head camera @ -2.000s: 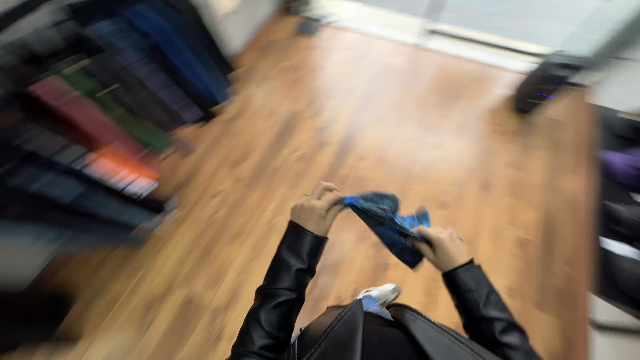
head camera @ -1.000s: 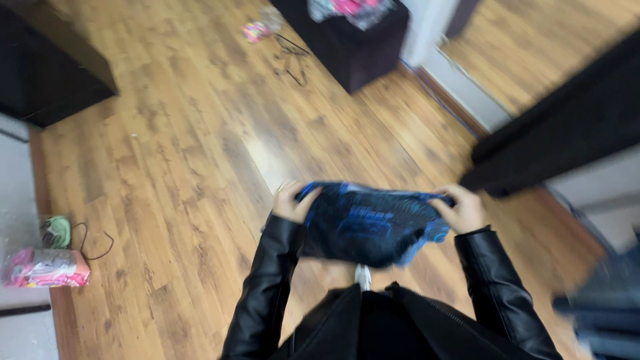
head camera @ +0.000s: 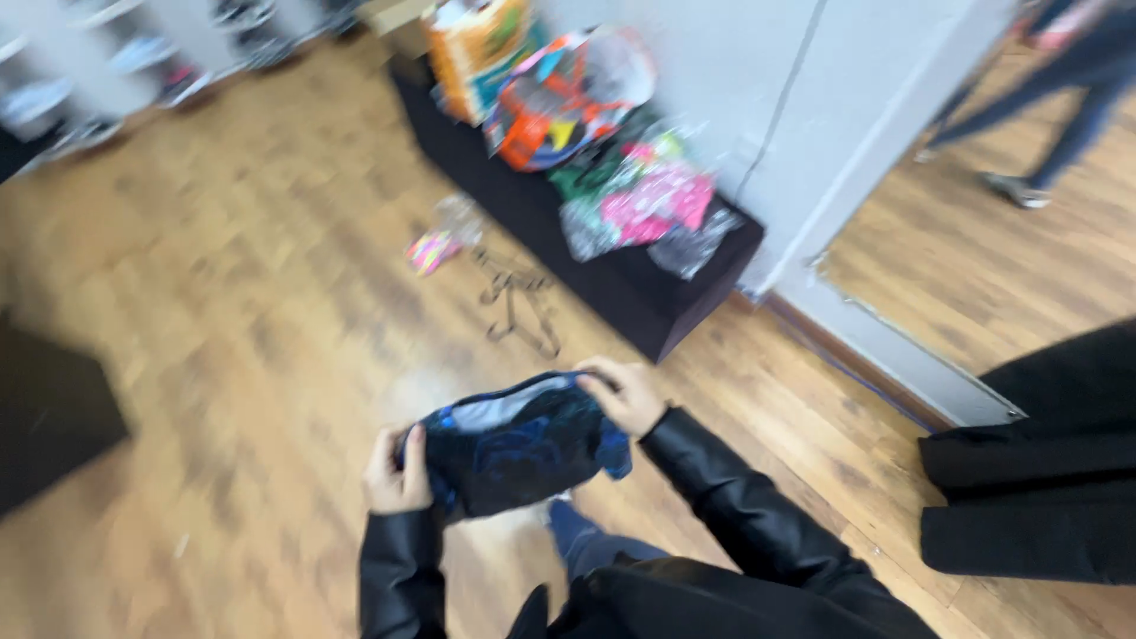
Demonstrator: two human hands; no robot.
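Note:
A dark blue patterned garment (head camera: pixel 524 448) is stretched between my two hands above the wooden floor, its upper edge parted so that a pale inside shows. My left hand (head camera: pixel 397 470) grips its left upper corner, thumb in front. At the right upper corner, my right hand (head camera: pixel 624 395) pinches the edge between thumb and fingers. The cloth hangs down in front of my legs. Blur hides the detail of its print.
Plastic-wrapped pink clothing (head camera: pixel 661 204), a colourful bag (head camera: pixel 568 98) and an orange bag (head camera: pixel 479 53) lie on a long black bench (head camera: pixel 657 302). Hangers (head camera: pixel 515 306) and a small bright packet (head camera: pixel 433 251) are on the floor. Right, a mirror (head camera: pixel 967 240) leans near black cloth (head camera: pixel 1038 497).
The view has swung round to the bench. The garment, bunched two seconds ago, is spread wide between my hands, and its upper edge has parted since one second ago.

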